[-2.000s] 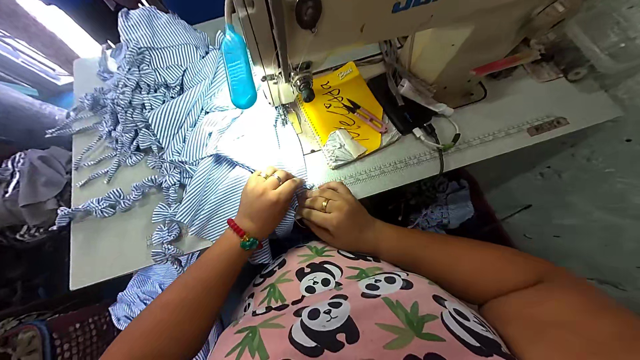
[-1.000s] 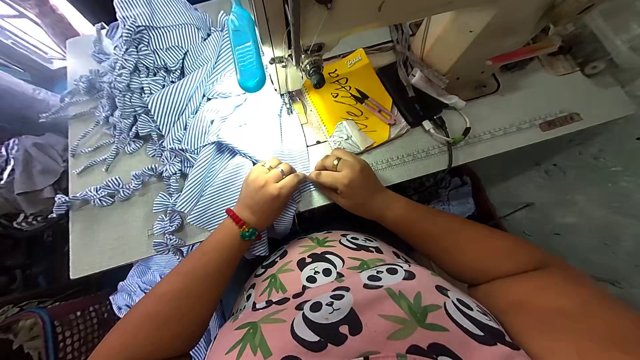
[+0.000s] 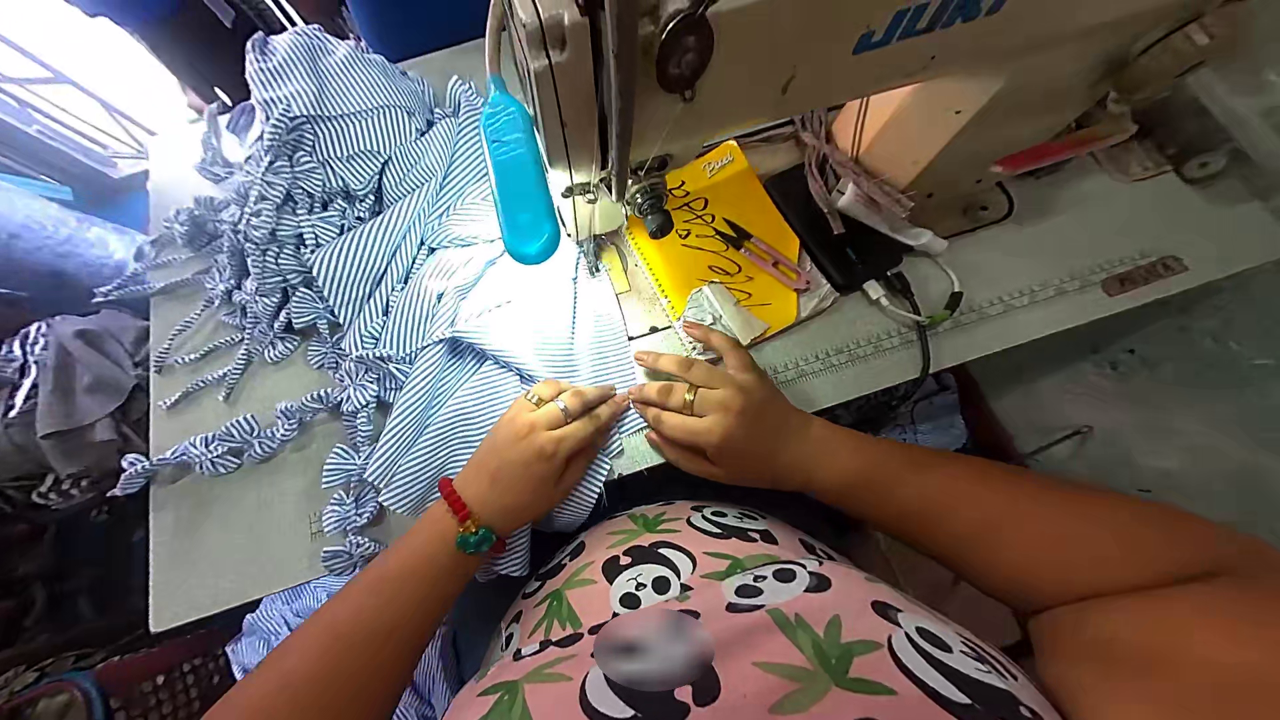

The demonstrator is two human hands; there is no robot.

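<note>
Blue-and-white striped fabric point(image 3: 450, 415) lies spread under the presser foot point(image 3: 590, 258) of a Juki sewing machine point(image 3: 800, 80). At the fabric's near right edge, my left hand point(image 3: 545, 445) holds the cloth between thumb and fingers. My right hand point(image 3: 715, 410) meets it there, its thumb and index fingertips pinching the same edge while its other fingers spread over the table. Just what lies between the fingertips is hidden. Striped bows joined in strips point(image 3: 230, 440) and more gathered striped cloth point(image 3: 330, 100) lie to the left.
A yellow notebook point(image 3: 740, 230) with handwriting lies right of the needle, thread snips point(image 3: 765, 255) on it and a crumpled white scrap point(image 3: 720, 315) by its near edge. A black device with cables point(image 3: 835, 235) sits beside it. A blue lamp-like piece point(image 3: 518, 175) hangs left of the needle.
The fingers of my right hand have spread apart from their more curled pose, near the white scrap. Both hands stay at the fabric's near edge.
</note>
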